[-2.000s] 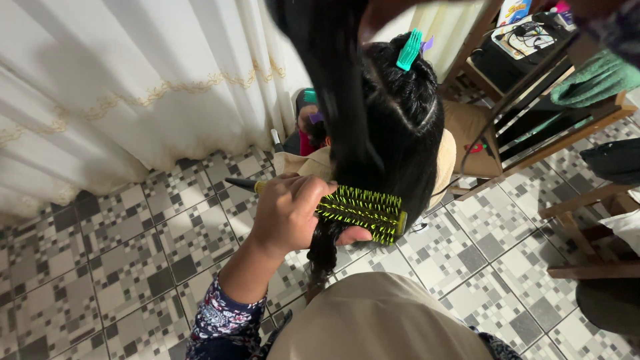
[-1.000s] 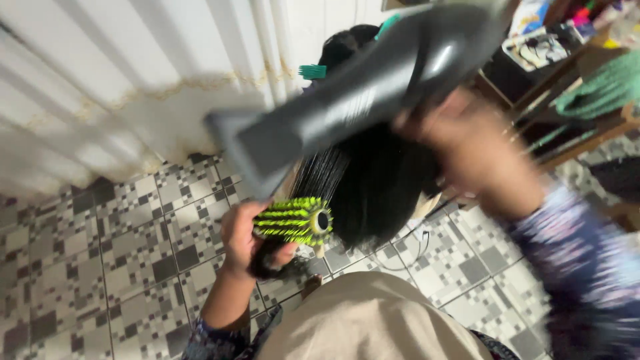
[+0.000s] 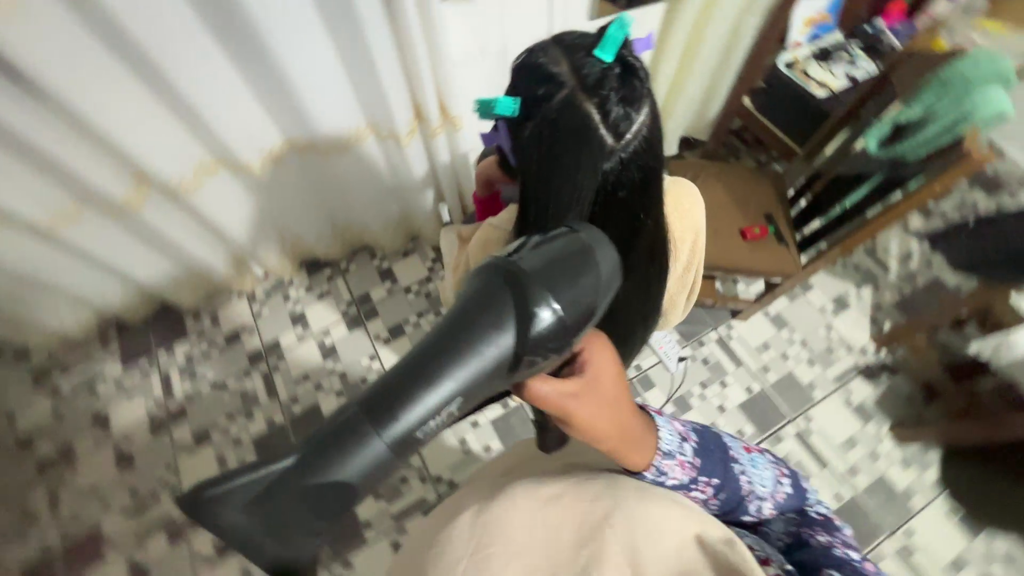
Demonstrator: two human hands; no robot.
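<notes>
My right hand [image 3: 588, 400] is closed around the handle of a black hair dryer [image 3: 480, 320], whose flat concentrator nozzle [image 3: 272, 504] points to the lower left. Just beyond the dryer sits a person with long, straight black hair [image 3: 560, 168] hanging down the back. The hair is parted at the crown and held by a teal clip [image 3: 613, 38] on top and another teal clip [image 3: 497, 107] at the left side, with purple clips beside them. A beige towel [image 3: 682, 248] covers the person's shoulders. Neither my left hand nor the round brush is visible.
A wooden chair with a brown seat [image 3: 724, 212] stands at the right, a red item [image 3: 754, 233] on it and a green cloth [image 3: 948, 104] over its back. White curtains [image 3: 200, 120] hang at the left. A power strip [image 3: 666, 350] lies on the tiled floor.
The dryer, above the hair one second ago, is now lower, in front of the person's back. My left hand and the green round brush have gone out of view.
</notes>
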